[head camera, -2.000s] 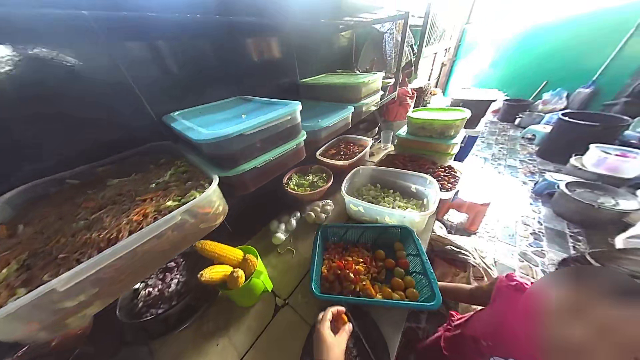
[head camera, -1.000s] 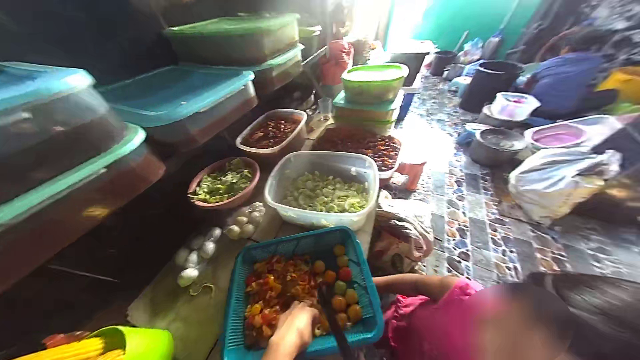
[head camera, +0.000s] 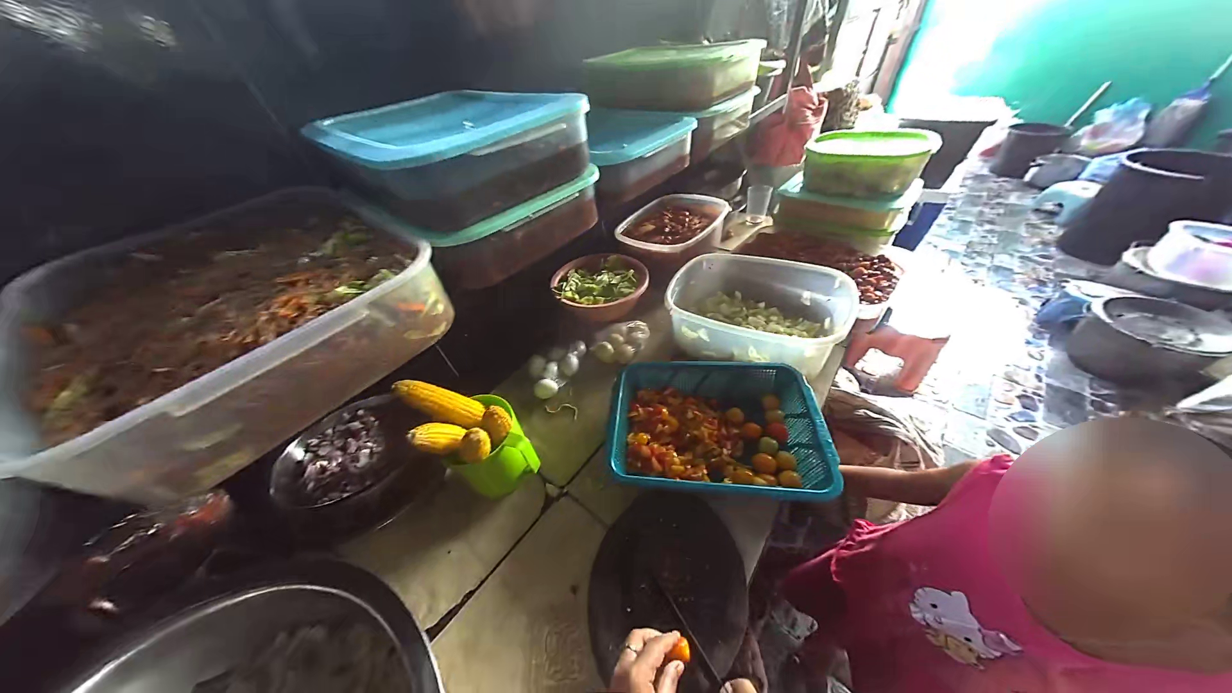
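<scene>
My left hand (head camera: 647, 660), at the bottom edge, holds a small orange tomato (head camera: 680, 650) over a dark round cutting board (head camera: 666, 577). My right hand (head camera: 739, 685) shows only as fingertips at the bottom edge, at the near end of a knife (head camera: 688, 621) whose thin dark blade lies across the board; its grip is mostly out of frame. Beyond the board stands a teal plastic basket (head camera: 726, 489) with chopped tomatoes (head camera: 679, 433) on its left and whole small tomatoes (head camera: 770, 448) on its right.
A lime green cup (head camera: 498, 469) of corn cobs (head camera: 441, 402) and a bowl of chopped onion (head camera: 342, 457) stand left. Eggs (head camera: 547, 388) and a clear tub (head camera: 760, 289) of cut vegetables lie beyond. A large metal bowl (head camera: 414, 626) is near left. A person in pink (head camera: 895, 577) is at right.
My left hand has moved from the chopped tomatoes in the basket back to the board and now holds a tomato. The knife, over the basket a second ago, is now over the board.
</scene>
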